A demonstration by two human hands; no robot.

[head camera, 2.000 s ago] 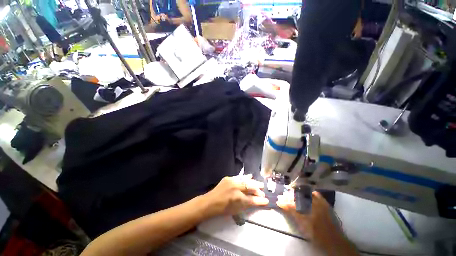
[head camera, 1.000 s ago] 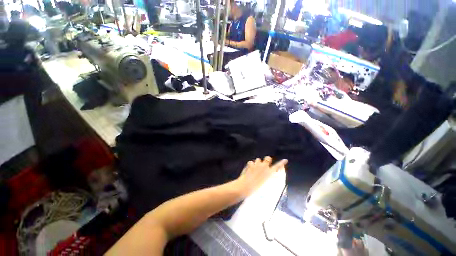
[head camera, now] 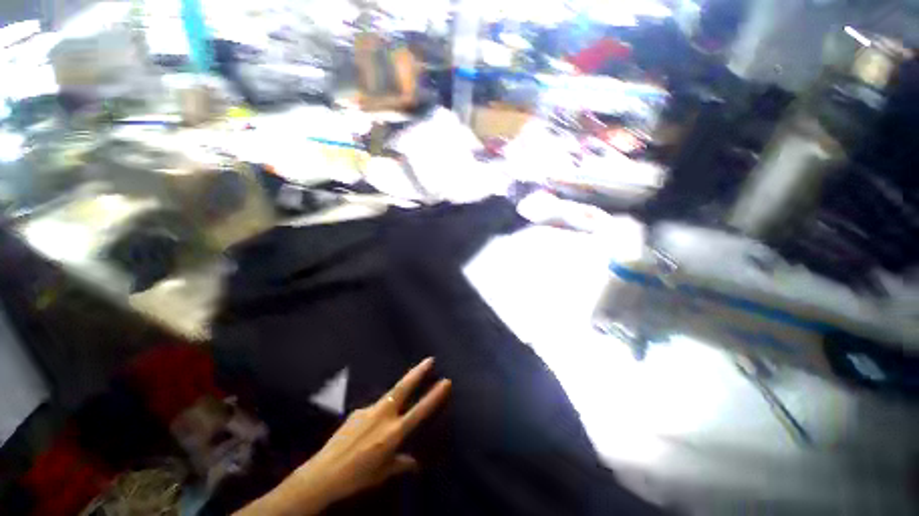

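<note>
The black cloth point(head camera: 484, 403) lies over the left part of the white table and runs down to the bottom edge of the view. My left hand point(head camera: 388, 423) is on or just above the cloth, palm down, fingers spread, holding nothing that I can see. A small white triangle point(head camera: 333, 391) shows left of my fingers. The white sewing machine head point(head camera: 726, 307) with its blue stripe is at the right, apart from the cloth. My right hand is not in view. The picture is blurred.
An older cream machine point(head camera: 217, 202) stands at the left. A slim dark tool point(head camera: 774, 401) lies under the machine arm. A person point(head camera: 388, 76) sits behind. White items point(head camera: 438, 151) are beyond the cloth. Red cloth point(head camera: 166, 378) is at the lower left.
The black cloth has moved left and toward me, away from the needle area, baring the white table. My left hand has moved left and down with it. My right hand has left the view.
</note>
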